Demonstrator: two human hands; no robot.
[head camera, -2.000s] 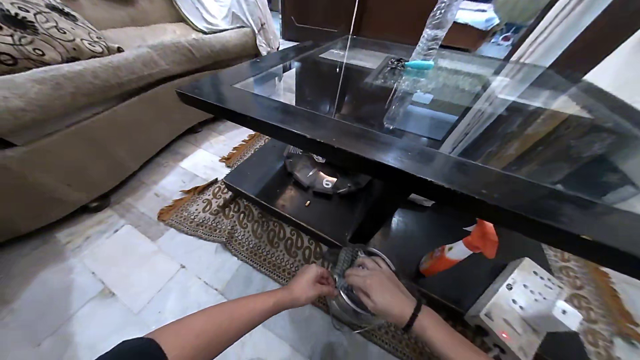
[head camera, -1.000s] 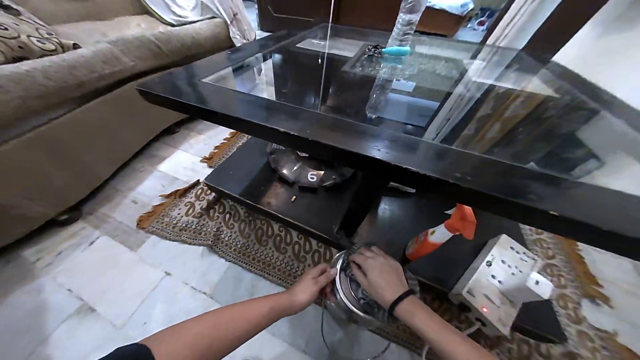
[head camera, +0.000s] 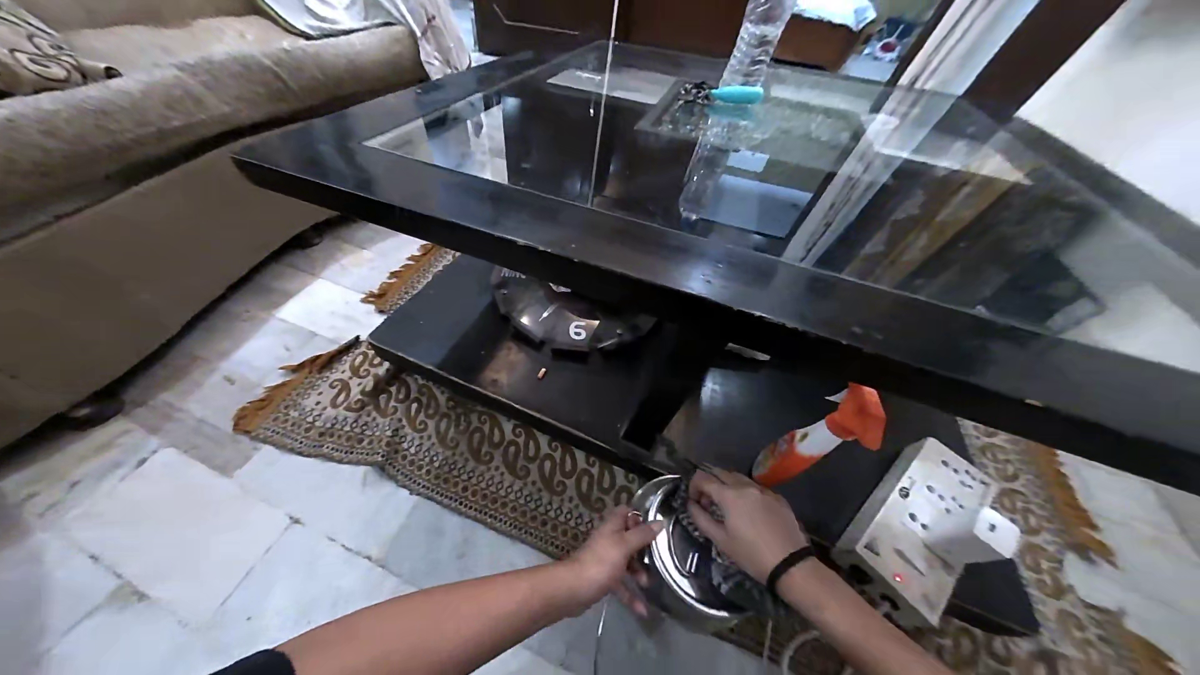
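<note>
At the lower middle is a round, shiny metal object (head camera: 667, 562), its exact kind unclear, with a dark mesh-like or fibrous part inside its rim. My left hand (head camera: 614, 555) grips the rim's left side, thumb on top and fingers beneath. My right hand (head camera: 741, 514), with a black band at the wrist, has its fingers bent over the dark part (head camera: 689, 506) on the upper right; what they pinch is hidden. Thin pale cords or wires hang below the object.
A black glass-topped table (head camera: 656, 253) overhangs a low shelf (head camera: 459, 328). An orange-and-white spray bottle (head camera: 797, 452) and a white socket box (head camera: 905, 539) with a red light stand right. A patterned rug (head camera: 487, 459) lies below; a sofa (head camera: 169, 206) is left. A plastic bottle (head camera: 755, 42) stands on the glass.
My left hand stays at the metal object's left rim. My right hand's fingers have shifted over the dark part. The object's tilt has changed slightly.
</note>
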